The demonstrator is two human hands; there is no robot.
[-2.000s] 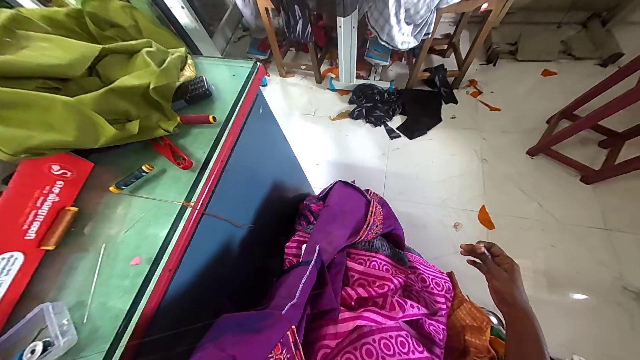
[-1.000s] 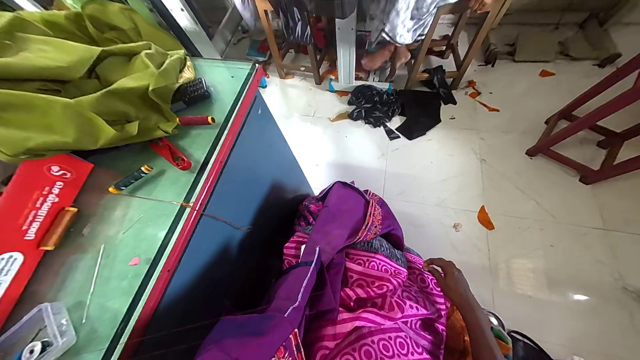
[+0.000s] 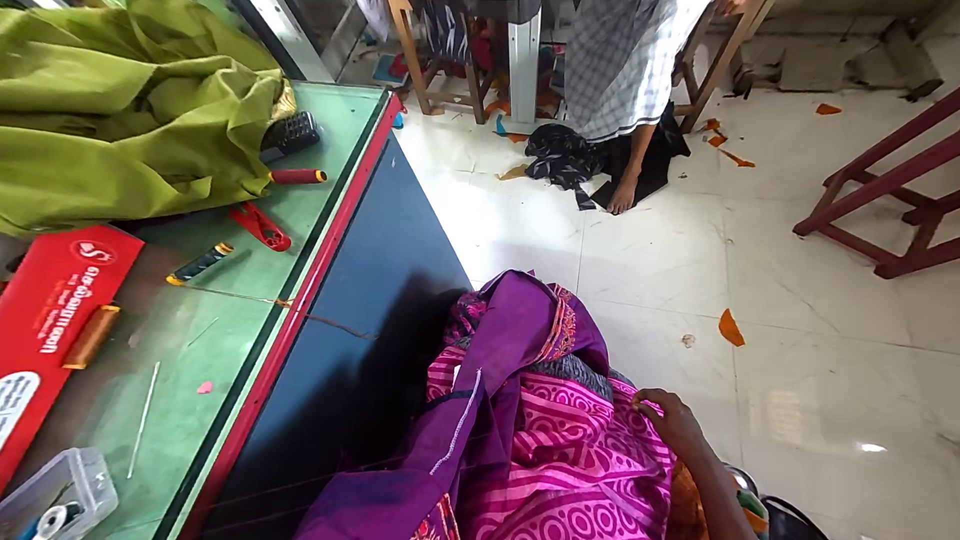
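My right hand (image 3: 669,421) is at the lower right, its fingertips bent together at the edge of the pink patterned cloth (image 3: 570,480) over my lap. Whether it pinches something small cannot be told. A purple fabric piece (image 3: 499,356) with an embroidered border and a pale zigzag line of stitching lies across the lap. My left hand is out of view. To the left, the glass-topped counter (image 3: 247,289) bears olive green fabric (image 3: 135,127), a red-handled tool (image 3: 298,176), a red plastic tool (image 3: 260,226) and a dark thread spool (image 3: 201,262).
On the counter are a red printed box (image 3: 64,315), an orange thread spool (image 3: 93,337) and a clear plastic container (image 3: 90,480). Another person's bare foot (image 3: 624,193) rests by black cloth scraps (image 3: 562,157). A maroon wooden stool (image 3: 892,187) stands at the right; orange scraps (image 3: 730,328) dot the floor.
My right hand has come down from above the floor at the right to the pink cloth's edge. The other person's leg has stepped out onto the black cloth.
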